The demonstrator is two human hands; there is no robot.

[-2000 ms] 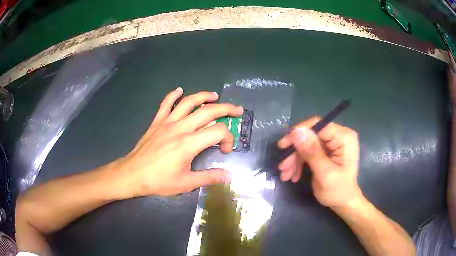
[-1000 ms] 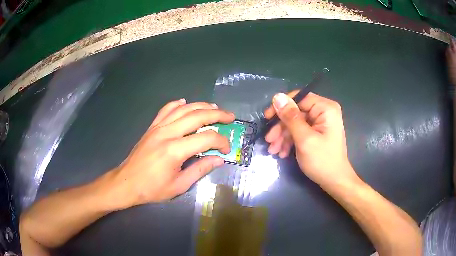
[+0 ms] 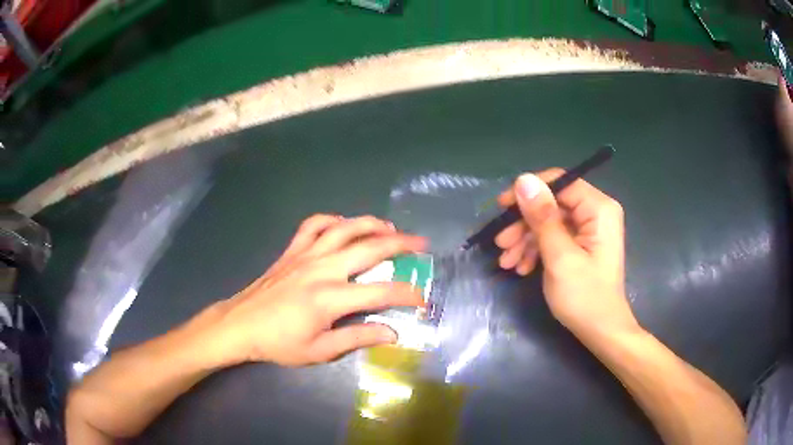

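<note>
My left hand (image 3: 322, 300) lies over a phone assembly (image 3: 416, 271), with its fingers spread across the green board and a pale label. The board's right end looks dark and is blurred. My right hand (image 3: 565, 239) holds dark tweezers (image 3: 543, 198) between thumb and fingers, the tip pointing down-left, a little right of the phone and apart from it. A glossy release liner (image 3: 465, 335) lies under and below the phone. It carries a block of yellow tape (image 3: 404, 413) near the lower edge.
A cream edge strip (image 3: 348, 80) separates the mat from the green belt (image 3: 261, 43). Phone assemblies (image 3: 624, 16) lie on the belt at the top. A long glossy film (image 3: 143, 235) lies on the left. Part of another person's arm (image 3: 783, 122) shows at the right edge.
The phone and my left hand appear lower in the view. The tweezers' tip has come away from the phone's end, up and to the right. More of the belt shows at the top.
</note>
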